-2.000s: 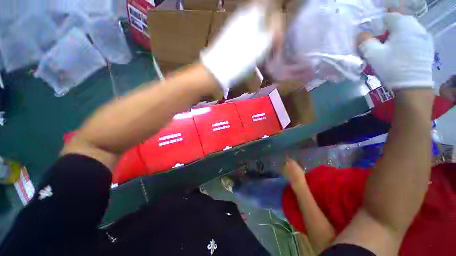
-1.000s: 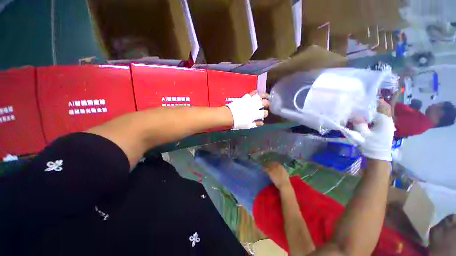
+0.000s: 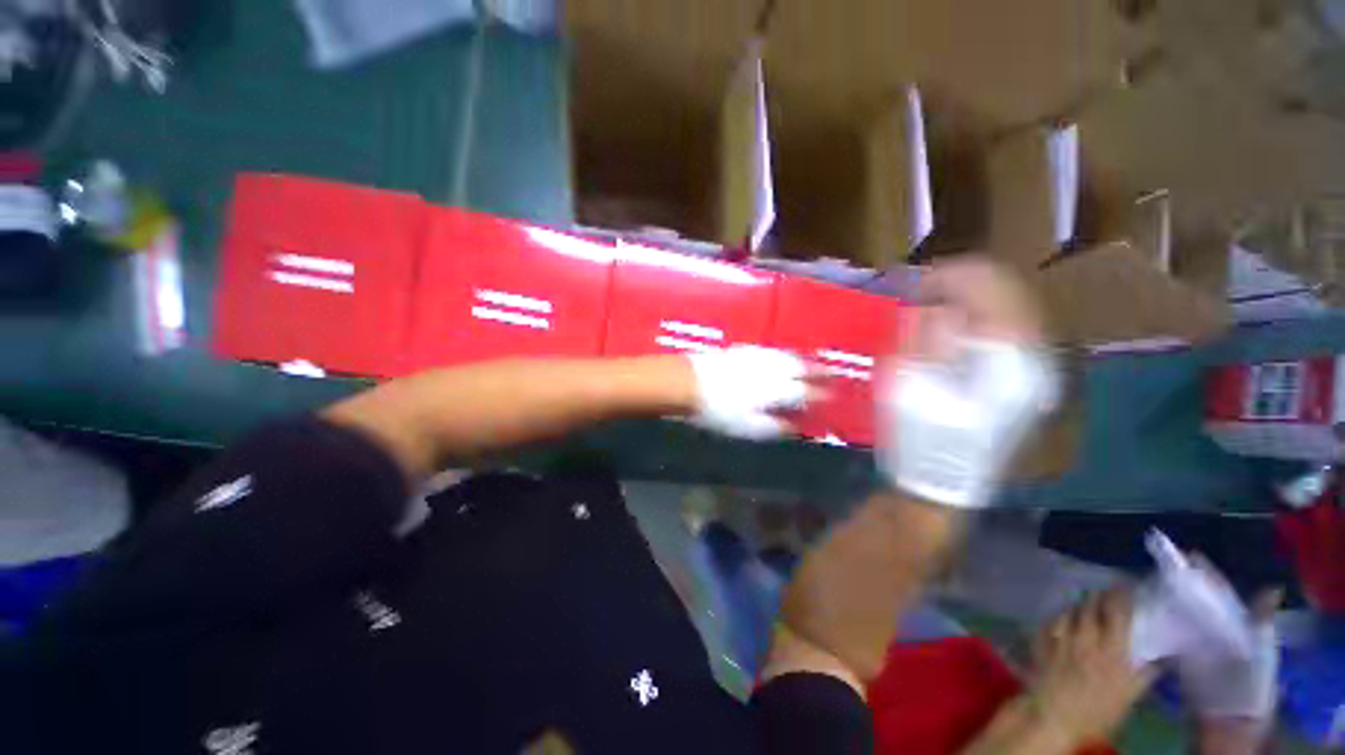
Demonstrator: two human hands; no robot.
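Several closed red retail boxes (image 3: 509,288) with white lettering stand in a row on the green bench (image 3: 502,89). My left hand (image 3: 749,392), in a white glove with bare fingertips, is over the front edge of the row, near the third and fourth boxes; no item shows in it. My right hand (image 3: 966,391), gloved and blurred, is at the right end of the row. Whether it holds anything cannot be told. The bagged product is not visible.
Open boxes with brown flaps (image 3: 841,185) stand behind the row. A yellowish roll (image 3: 145,224) and a white-red strip (image 3: 158,300) lie at left. Another red-white box (image 3: 1271,395) is at right. Another person's hands (image 3: 1165,649) and red sleeve are at lower right.
The bagged product that my right hand held is no longer seen. My right hand has moved left and in to the row's end. The camera view has turned, showing more of the row's left end.
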